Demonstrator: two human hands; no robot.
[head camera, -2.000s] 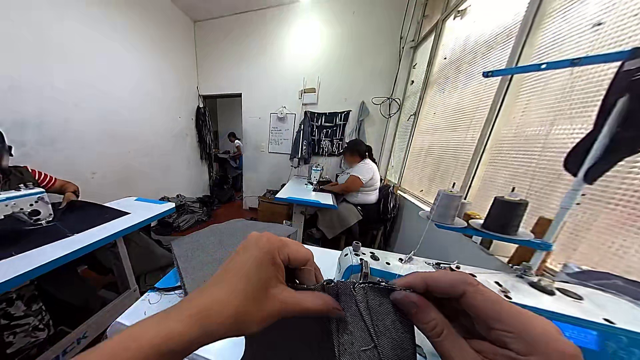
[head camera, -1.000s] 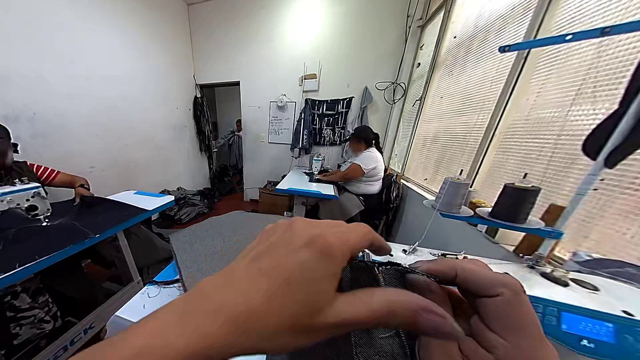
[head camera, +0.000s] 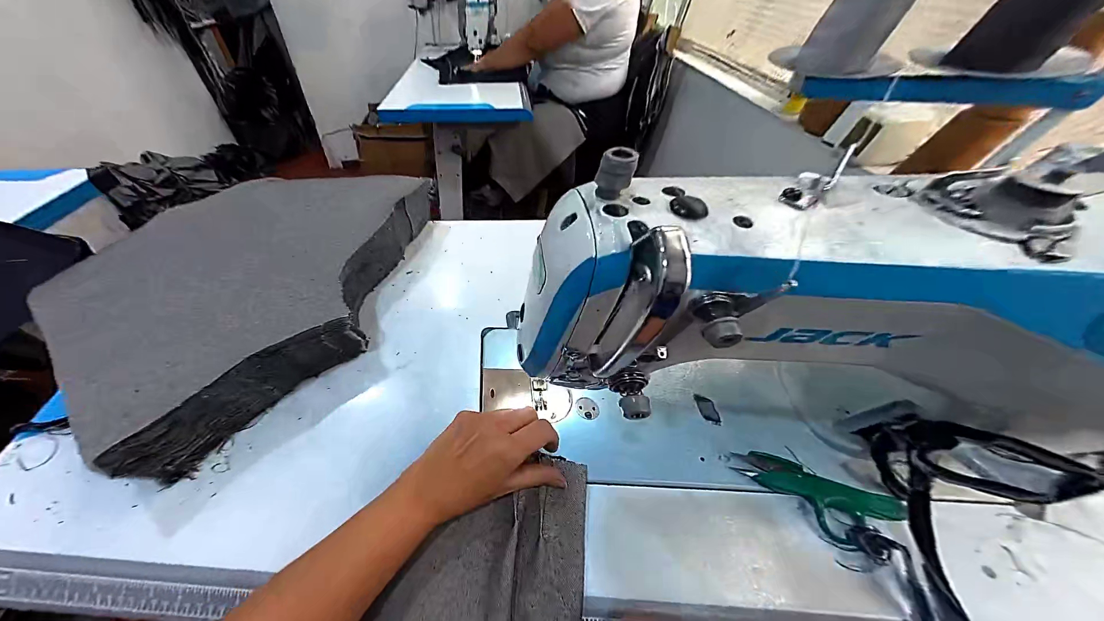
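Note:
My left hand (head camera: 487, 461) pinches the top end of a grey denim piece (head camera: 552, 535) between thumb and fingers. The piece has a seam running down it and lies over the table's front edge. Just beyond the fingertips are the needle and presser foot (head camera: 539, 397) of a Jack sewing machine (head camera: 742, 276), its lamp lit. My right hand is out of view. To the left lies a thick stack of cut grey denim pieces (head camera: 216, 276), with dark frayed edges. Green thread snips (head camera: 819, 492) lie right of the denim piece.
Black-handled scissors (head camera: 923, 457) lie under the machine arm. A measuring tape strip (head camera: 129, 591) runs along the table's front edge. Thread cones (head camera: 854, 34) stand on a blue rack at upper right. Ahead, a co-worker (head camera: 595, 52) sits at another machine table (head camera: 457, 112).
The view has swung down to the machine bed. Both hands held the denim up in front of the machine earlier; now my left hand has it low by the needle and my right hand has left view.

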